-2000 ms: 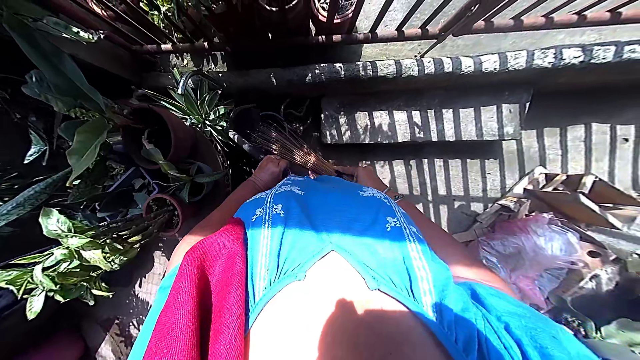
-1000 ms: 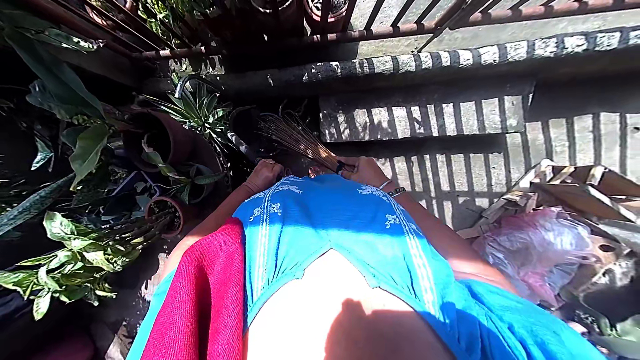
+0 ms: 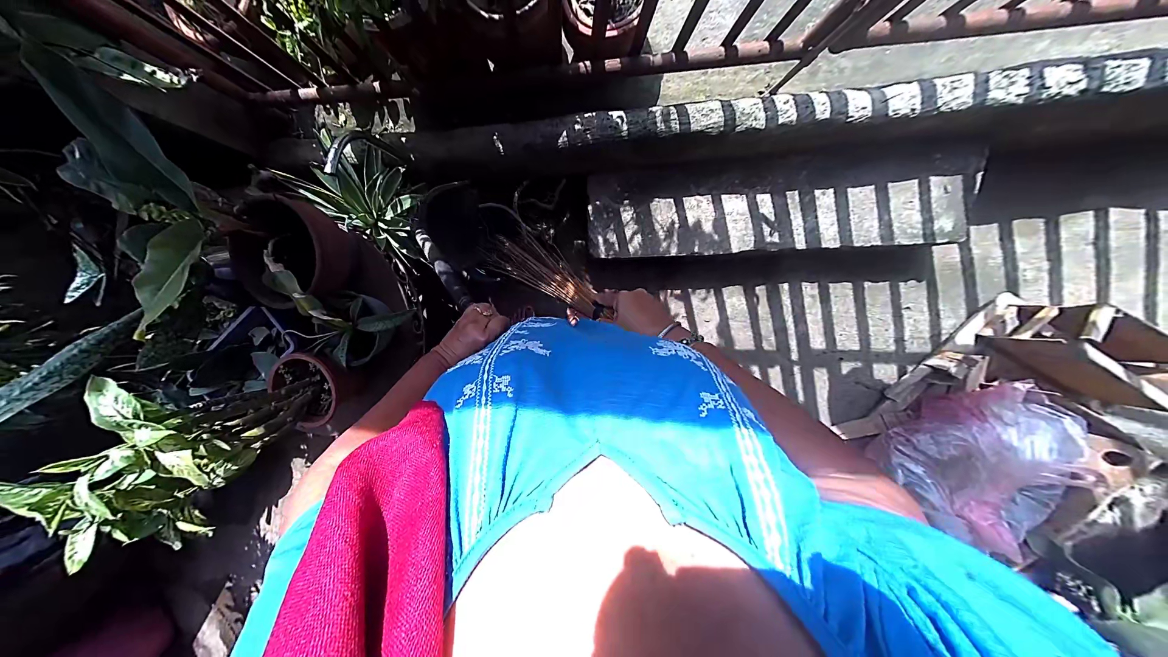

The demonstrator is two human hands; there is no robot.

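Note:
My right hand [image 3: 639, 313] is closed around the bound end of a bundle of thin sticks, a stick broom [image 3: 543, 269], whose loose ends fan out up and to the left. My left hand [image 3: 479, 327] is a fist at the lower end of a dark rod-like handle [image 3: 443, 269], which runs up into deep shade. Both hands are just beyond the hem of a blue embroidered top [image 3: 593, 365], which hides part of the fingers. What lies at the far end of the handle is too dark to tell.
Potted plants [image 3: 310, 246] crowd the left side. A rusty metal railing [image 3: 693, 62] crosses the top above a concrete ledge [image 3: 776, 214]. At right are a broken wooden crate [image 3: 1058, 360] and a crumpled plastic bag [image 3: 985, 452]. A red cloth [image 3: 392, 511] hangs at lower left.
My right hand and the stick broom have shifted a little to the left since a second ago. My left hand has stayed in nearly the same place.

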